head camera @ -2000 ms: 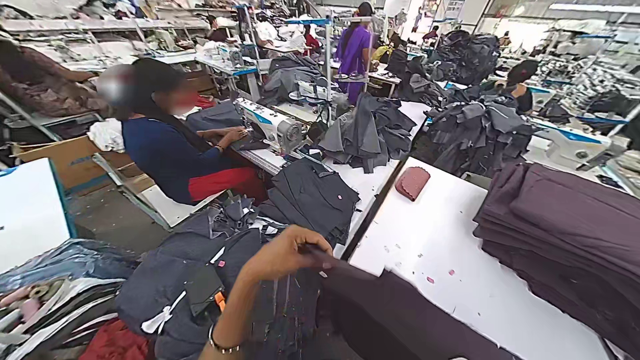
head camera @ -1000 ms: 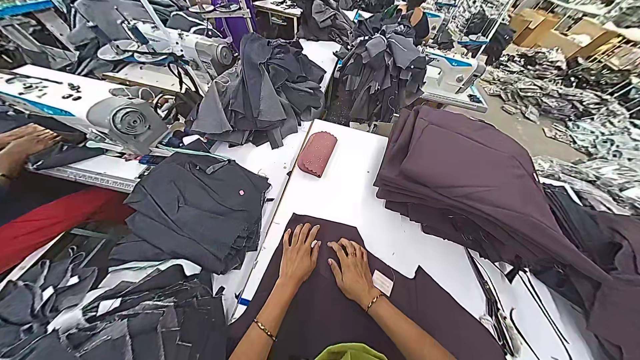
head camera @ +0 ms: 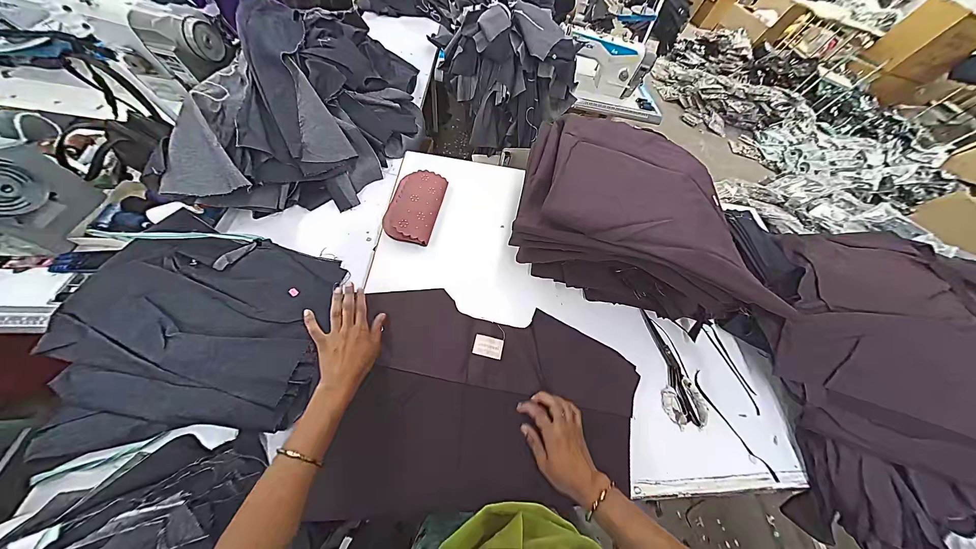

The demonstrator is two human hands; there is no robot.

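A dark maroon garment panel lies flat on the white table, with a small white label near its neckline. My left hand rests with fingers spread at the panel's upper left edge, beside a stack of dark grey cut pieces. On the right part of the panel lies my right hand, its fingers slightly bent. Neither hand grips anything. A pink scalloped case sits beyond the panel. Scissors with wrapped handles lie to the right, partly under a folded maroon fabric stack.
More maroon fabric hangs over the table's right side. Heaped grey fabric and a sewing machine stand at the upper left. Another sewing machine is at the back. Piled cloth covers the floor at the right.
My left hand has moved left to the panel's edge, and my right hand has moved apart from it. The panel was held raised two seconds ago and now lies flat. The view has turned right.
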